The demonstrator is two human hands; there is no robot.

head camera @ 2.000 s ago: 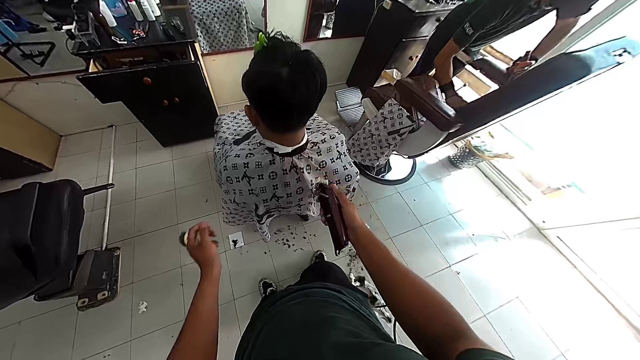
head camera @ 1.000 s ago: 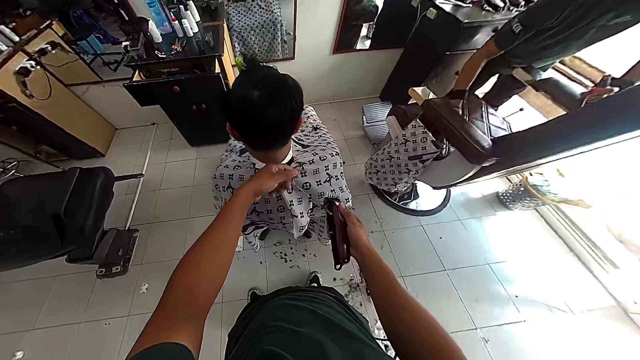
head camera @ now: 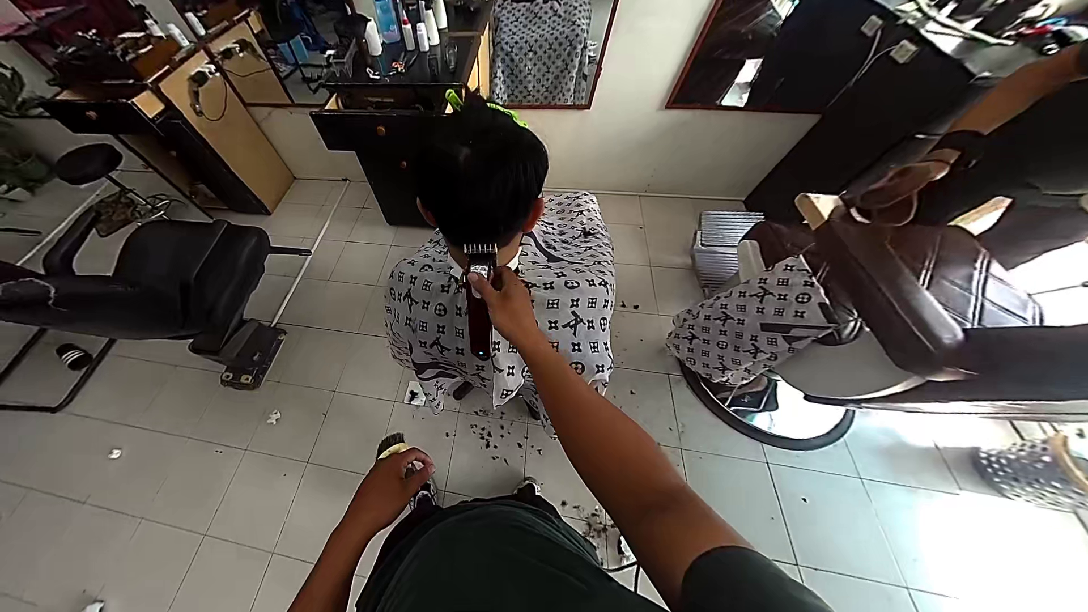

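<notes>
A person sits with their back to me, their dark hair (head camera: 483,174) partly held by green clips at the top. A white patterned barber cape (head camera: 552,297) covers their shoulders. My right hand (head camera: 508,310) grips a dark red hair clipper (head camera: 479,319), whose comb guard (head camera: 480,252) is at the nape hair; contact is hard to tell. My left hand (head camera: 393,486), low and to the left, holds a small brush (head camera: 393,444) with dark bristles and a pale body.
At left stands a black barber chair (head camera: 187,276) with a footrest (head camera: 255,353). A brown chair (head camera: 918,280), with a person's arm (head camera: 1011,98) above it, is at right. Cut hair (head camera: 489,438) lies on the floor tiles. A drawer cabinet (head camera: 382,140) stands ahead.
My right hand has raised the clipper from beside the cape to the nape. My left hand, at the back of the neck one second ago, has moved down and away to the left.
</notes>
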